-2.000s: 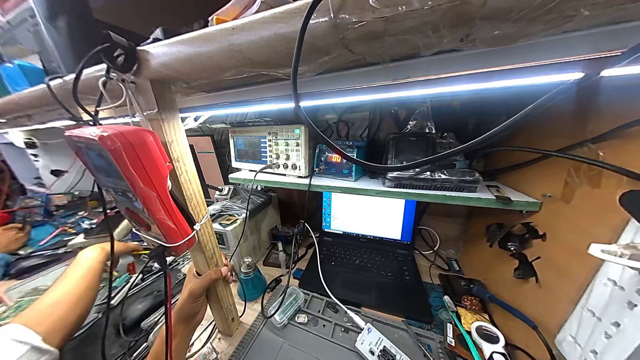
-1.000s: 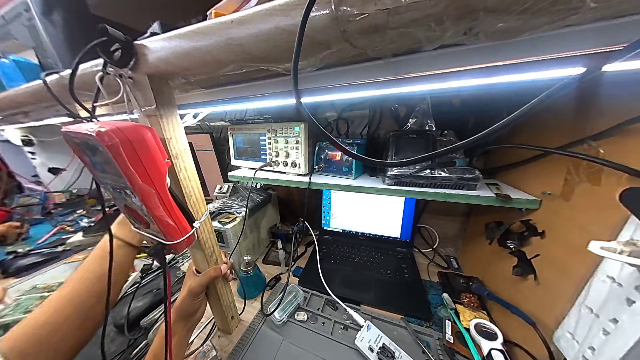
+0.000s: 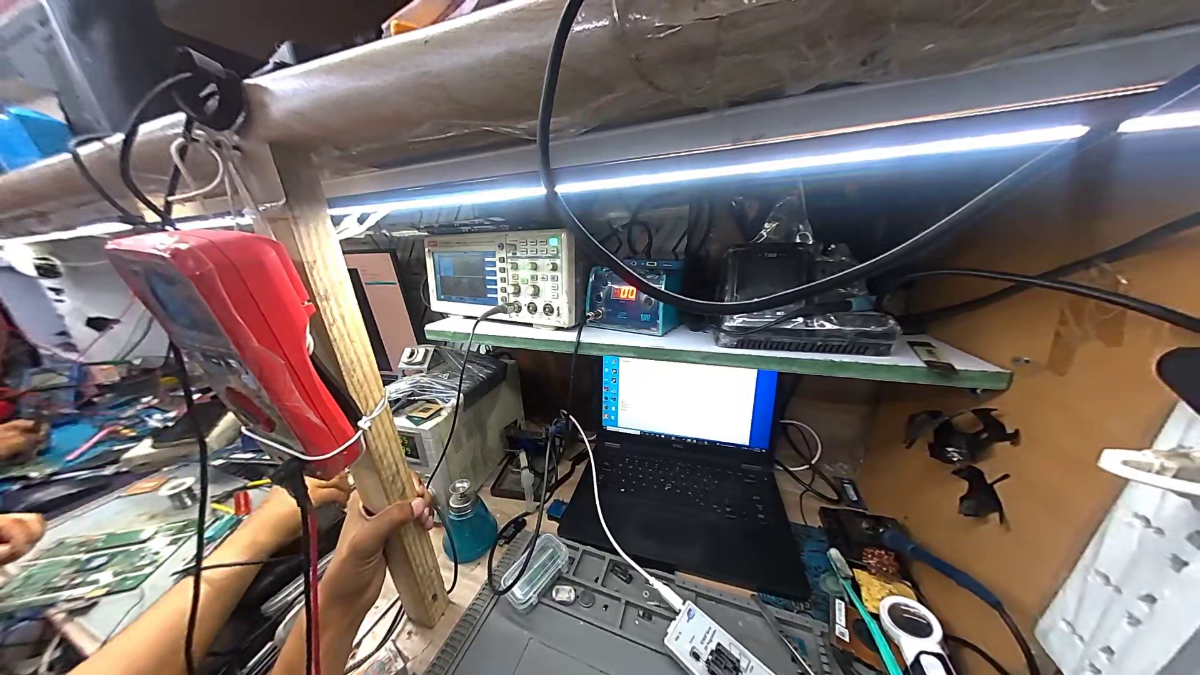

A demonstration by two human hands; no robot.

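At the lower left, my right hand is wrapped around the lower part of an upright wooden post. My left hand is just left of it, partly hidden behind the multimeter's leads, so its fingers cannot be made out. A red multimeter in clear wrap is tied to the post with white cord, above both hands. Its black and red leads hang in front of my forearms. To the right of the post stands a blue-green dispenser bottle.
An oscilloscope and a blue device with a red display sit on a shelf above a laptop. A programmer-like white board lies on a grey mat. Another person's hand is at far left, near green circuit boards.
My left hand has moved right, from the area left of and behind the multimeter to beside the post. My right hand has stayed on the post.
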